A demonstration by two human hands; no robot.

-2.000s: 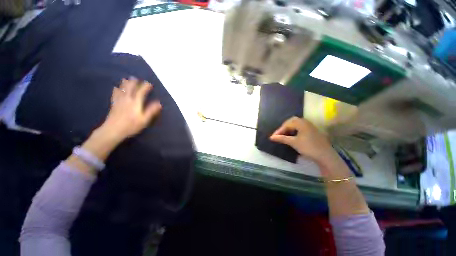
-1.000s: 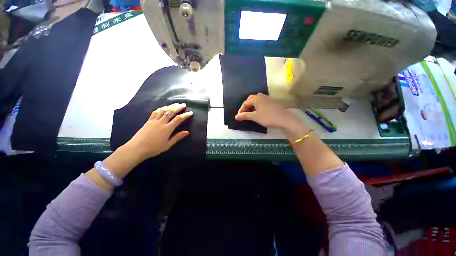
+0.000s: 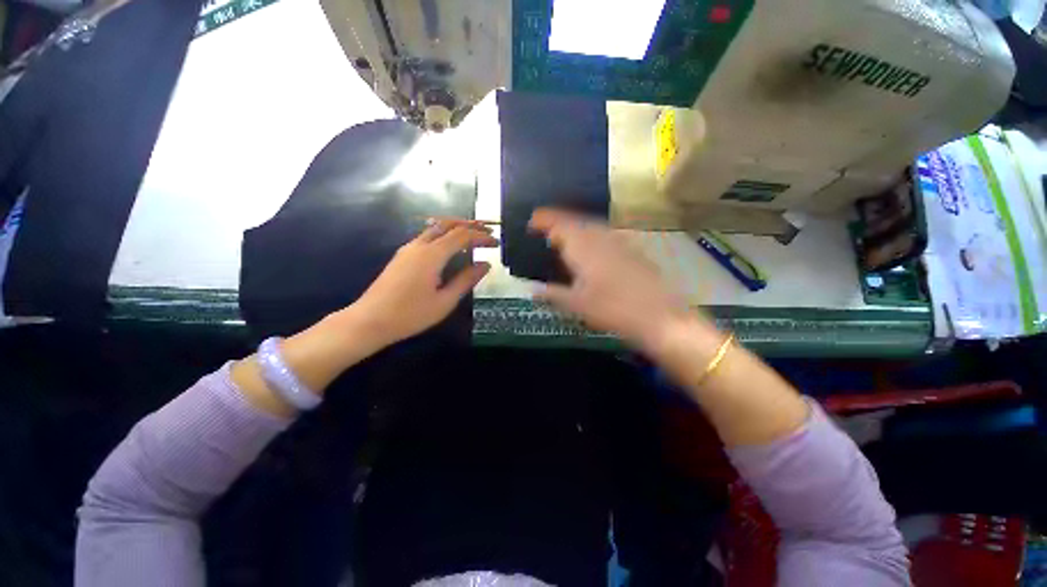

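A large dark garment panel (image 3: 333,218) with a curved top edge lies on the table left of the needle area and hangs over the front edge. My left hand (image 3: 419,281) rests flat on its right edge, fingers apart. A stack of small dark cut pieces (image 3: 555,161) lies right of it, below the control panel. My right hand (image 3: 609,275) is blurred, over the lower end of the stack, with thumb and fingers apart; whether it touches the cloth cannot be told. The presser foot area (image 3: 436,117) of the cream machine head is just above the panel, in bright glare.
The cream machine body (image 3: 850,92) stands at upper right, with a yellow label (image 3: 666,143). Thread snips (image 3: 733,260) and a small dark tray (image 3: 891,235) lie right. More dark cloth (image 3: 86,149) lies far left. A green ruler-marked edge (image 3: 804,327) runs along the front. Red plastic basket (image 3: 982,545) is below right.
The large panel has come from the left to beside the stack. My left hand has moved right with it, to the panel's right edge. My right hand's fingers have spread from a pinch over the stack.
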